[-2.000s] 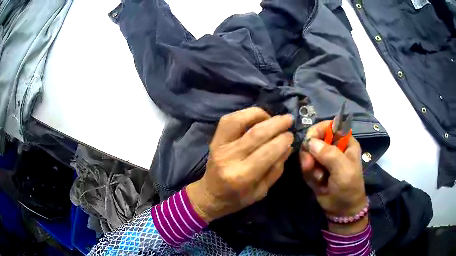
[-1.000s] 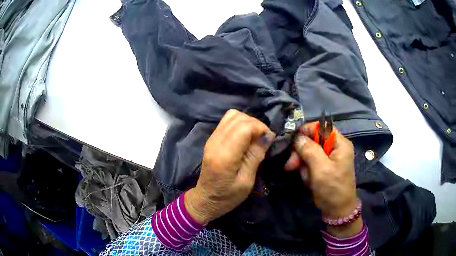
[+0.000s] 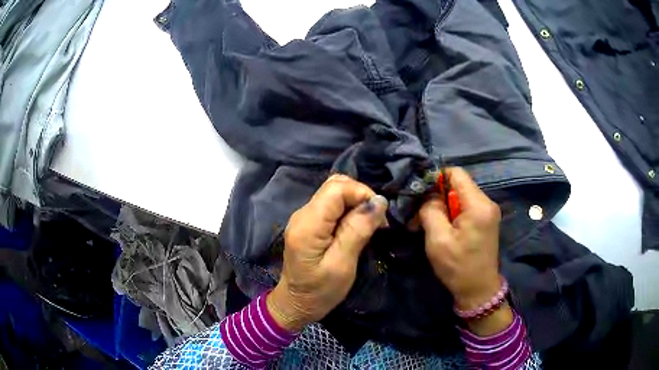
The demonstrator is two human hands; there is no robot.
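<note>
A charcoal jacket (image 3: 303, 94) lies crumpled in front of me, with gold buttons on its hem band (image 3: 498, 172) at the right. My left hand (image 3: 329, 249) has thumb and forefinger pinched together at the bunched cloth; what lies between the fingertips is too small to tell. My right hand (image 3: 462, 238) holds the orange-handled thread snips (image 3: 453, 204) and pinches the bunched cloth beside a small pale embroidered patch. The snips' blades are blurred and mostly hidden against the cloth.
Another dark garment with a row of gold buttons (image 3: 600, 87) lies at the right of the white table (image 3: 144, 123). Light grey garments (image 3: 36, 94) hang over its left edge. Below left are crumpled grey cloth (image 3: 170, 271) and a blue crate (image 3: 130, 329).
The snips have turned and moved left and show less. The embroidered patch has shifted left and folded partly out of sight. My left hand has moved away from the patch, its fingers now curled.
</note>
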